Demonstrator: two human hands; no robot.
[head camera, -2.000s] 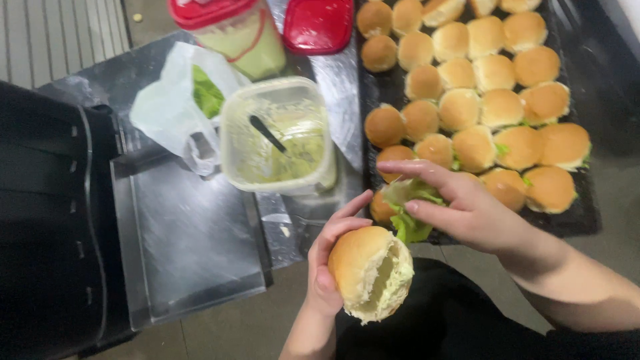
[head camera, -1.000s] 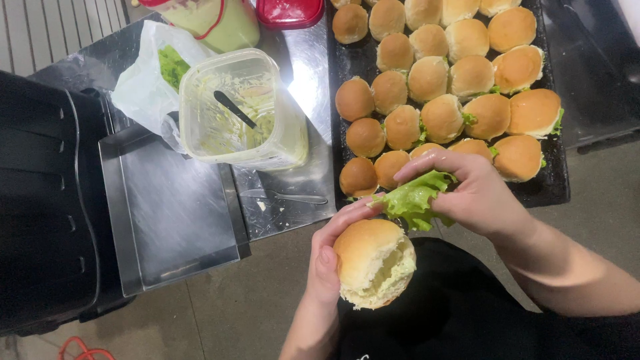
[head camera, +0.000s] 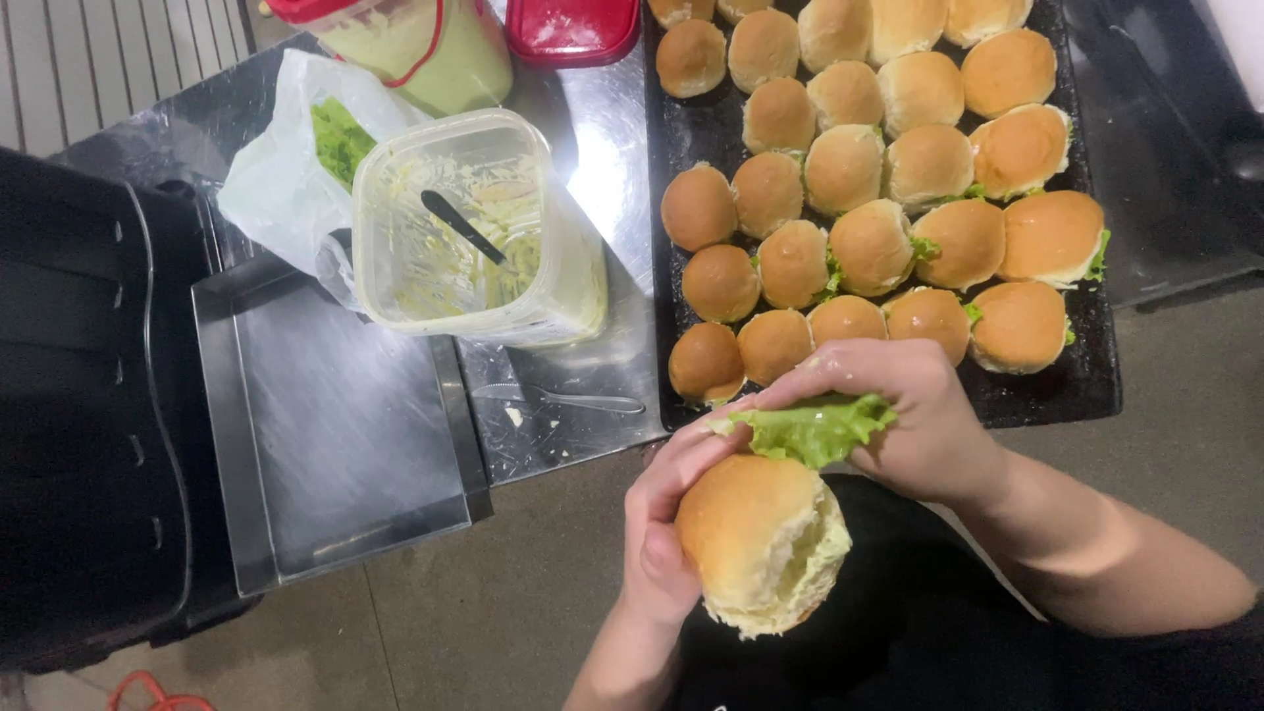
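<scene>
My left hand is closed around a split bread roll, whose cut side faces right and shows a pale green spread inside. Just above the roll, my right hand holds a lettuce leaf; its fingertips meet those of my left hand. Beyond both hands lies a black baking tray with rows of bread rolls, some with lettuce showing at the edges. A plastic tub with remains of green spread and a black-handled utensil stands to the left.
A steel table carries a table knife, a white plastic bag with lettuce, a red-lidded tub of green spread and a red lid. At left are an empty metal tray and a black container.
The lettuce leaf, partly hidden by my right hand two seconds ago, is now spread out above the roll. My left hand has kept hold of the roll throughout. The view has shifted somewhat.
</scene>
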